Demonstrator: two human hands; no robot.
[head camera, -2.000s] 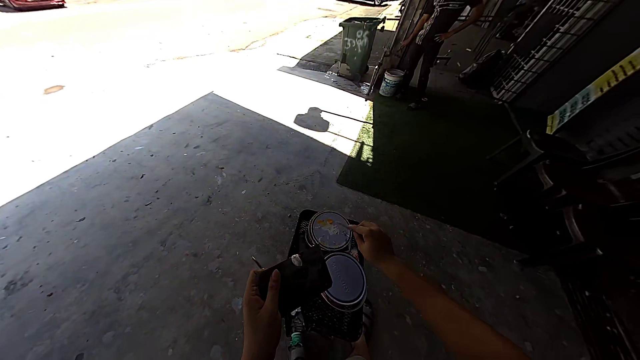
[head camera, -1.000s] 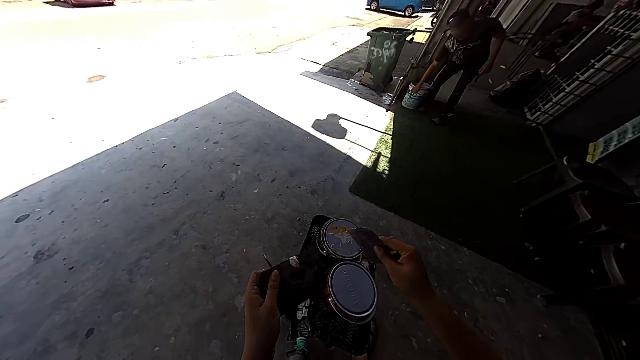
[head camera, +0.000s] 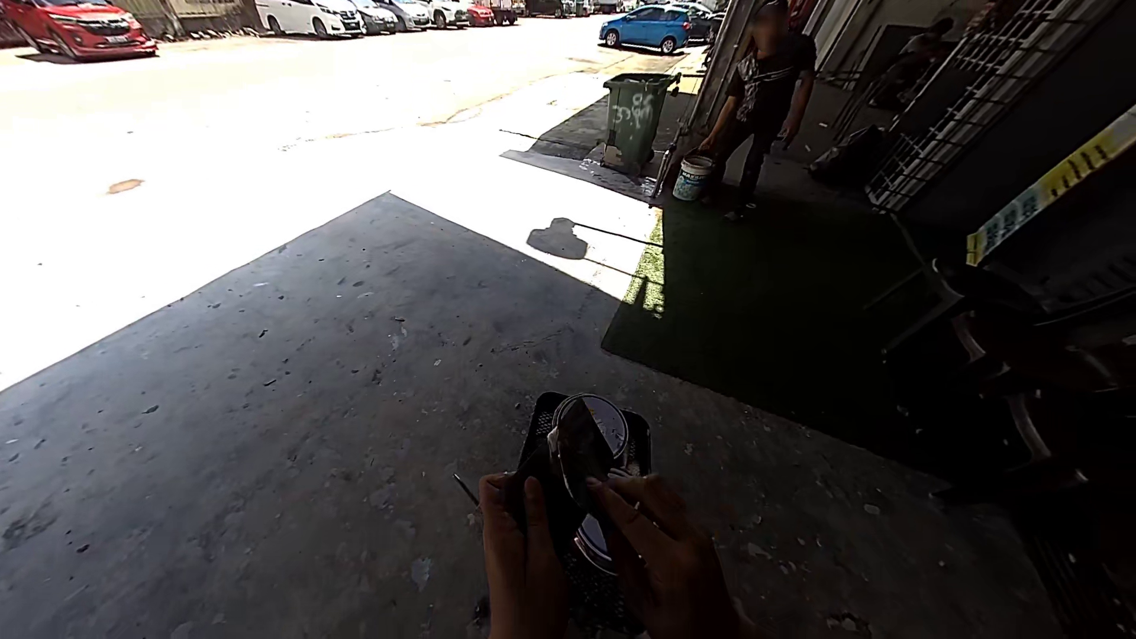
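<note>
At the bottom middle of the head view, my left hand (head camera: 524, 550) grips a dark object (head camera: 541, 501) too shaded to name. My right hand (head camera: 661, 541) holds a flat dark piece (head camera: 581, 444) by its lower end, up against the left-hand object. Behind them lies a round can lid (head camera: 611, 424), partly covered by the flat piece. A second round can (head camera: 593, 541) shows between my hands, mostly hidden. Both cans rest in a black mesh basket (head camera: 637, 430). A thin rod (head camera: 465, 488) sticks out to the left of my left hand.
A person (head camera: 768, 98) stands at the upper right with a hand at a white bucket (head camera: 692, 177). Near them are a green wheeled bin (head camera: 635, 120) and a green mat (head camera: 763, 302). Dark chairs (head camera: 994, 355) line the right side. Cars, including a blue car (head camera: 646, 28), stand beyond the sunlit pavement.
My right hand has come left from beside the cans to my left hand, bringing the flat dark piece with it. The person at the bucket has straightened up.
</note>
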